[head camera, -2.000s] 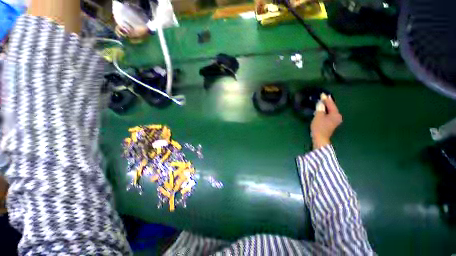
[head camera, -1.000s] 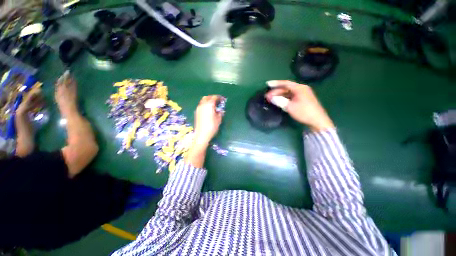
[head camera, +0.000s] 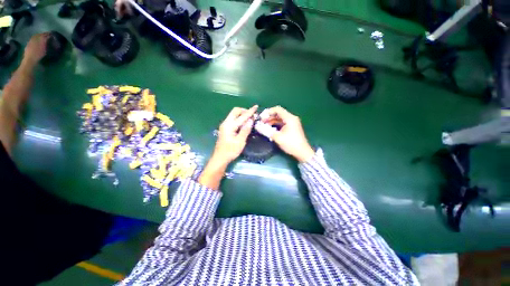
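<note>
A round black fan housing (head camera: 259, 149) lies on the green bench in front of me, partly hidden under my hands. My left hand (head camera: 236, 129) and my right hand (head camera: 279, 131) meet over its far rim, fingertips close together. A tiny silvery part shows between the fingertips; which fingers grip it is too small to tell. White wraps are on fingertips of my right hand. A loose pile of yellow-orange strips and silver-blue bits (head camera: 134, 131) lies to the left.
Another black fan housing (head camera: 351, 82) with a yellow strip lies at the right. Several black fans and a white cable (head camera: 179, 40) are at the back left. Black brackets (head camera: 456, 190) lie far right. Another person's arm (head camera: 19, 84) reaches over the bench at the left.
The fan housing and my right hand have moved left, to my left hand. My hands have come together over the housing's rim. The other person's arm has moved further left and away.
</note>
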